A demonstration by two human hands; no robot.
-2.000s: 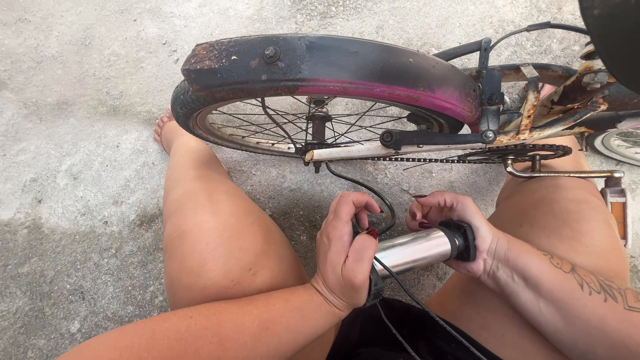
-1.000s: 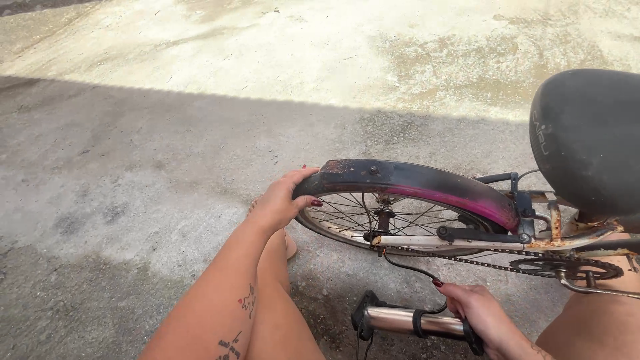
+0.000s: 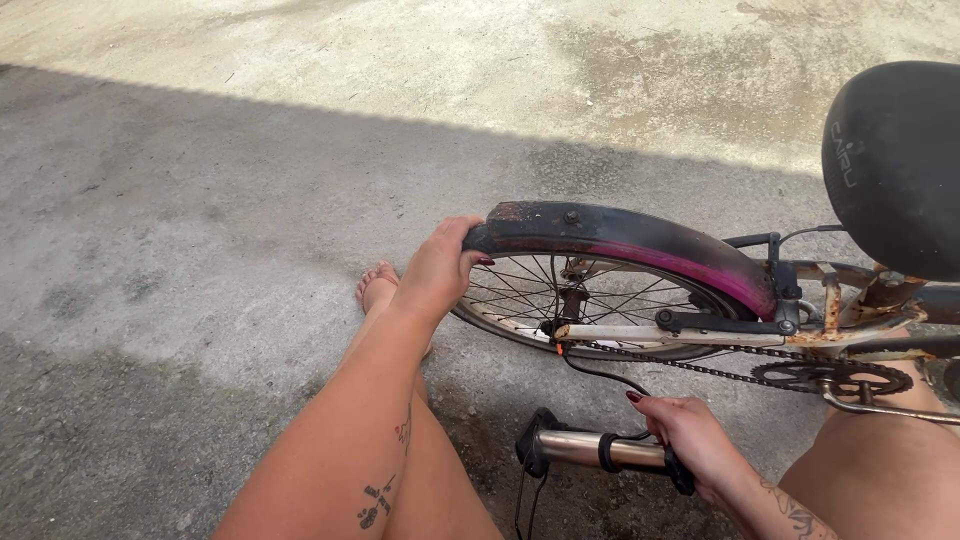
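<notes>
My left hand point(image 3: 442, 266) grips the rear tyre point(image 3: 477, 238) of a bicycle, its thumb on the near side, just beyond the end of the black and magenta mudguard point(image 3: 637, 234). My right hand point(image 3: 694, 439) is closed around the black end of a silver bicycle pump point(image 3: 574, 448), which lies level below the wheel. A black hose point(image 3: 604, 373) runs from near my right thumb up to the wheel hub area, where a small orange piece point(image 3: 561, 348) shows. Thin black cord hangs from the pump's left end. The fingers under the pump end are partly hidden.
The black saddle point(image 3: 892, 169) stands at the upper right above the rusty white frame point(image 3: 817, 339). The chainring point(image 3: 832, 375) and crank point(image 3: 885, 411) lie near my right leg. My bare foot point(image 3: 376, 285) rests on the concrete ground point(image 3: 247, 217) left of the wheel.
My left hand has moved from the pump to the rear tyre. The pump, upright at a slant between both hands before, is now held by my right hand alone. The view has shifted.
</notes>
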